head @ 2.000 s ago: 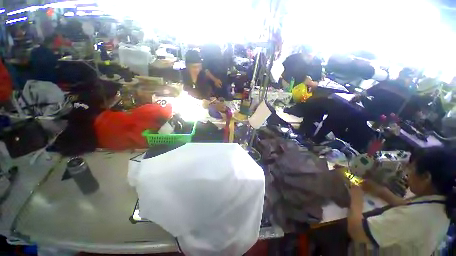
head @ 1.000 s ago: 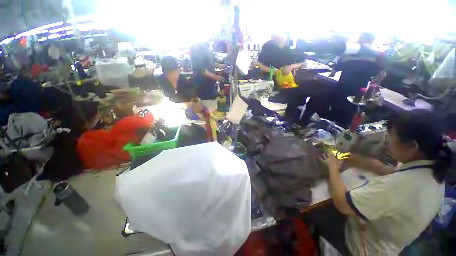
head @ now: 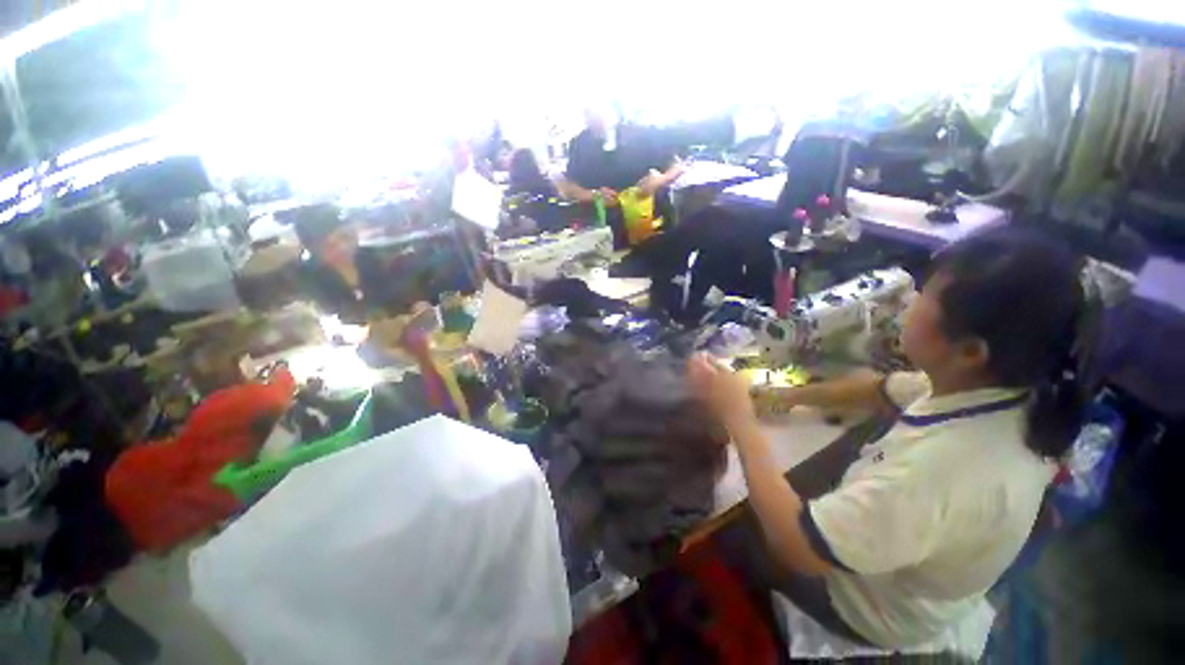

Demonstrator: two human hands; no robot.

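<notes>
Neither of my hands is in the picture. Nearest in front of me, a white cloth cover (head: 403, 552) is draped over something on the pale table (head: 182, 611); what is under it is hidden. Right of it lies a heaped dark grey-brown cloth (head: 624, 435). A seated person in a pale shirt (head: 929, 520) has their hands at the edge of this heap, by a lit sewing machine (head: 832, 318).
A green basket (head: 299, 455) and a red cloth (head: 195, 461) lie behind the cover at left. A dark cylindrical object (head: 111, 630) is at the lower left. Red cloth (head: 676, 617) hangs below the table. More people and machines are behind.
The view has turned to the right, so the white cover, basket and red cloth sit further left and lower. The seated person has come nearer the middle, with one hand raised at the dark cloth.
</notes>
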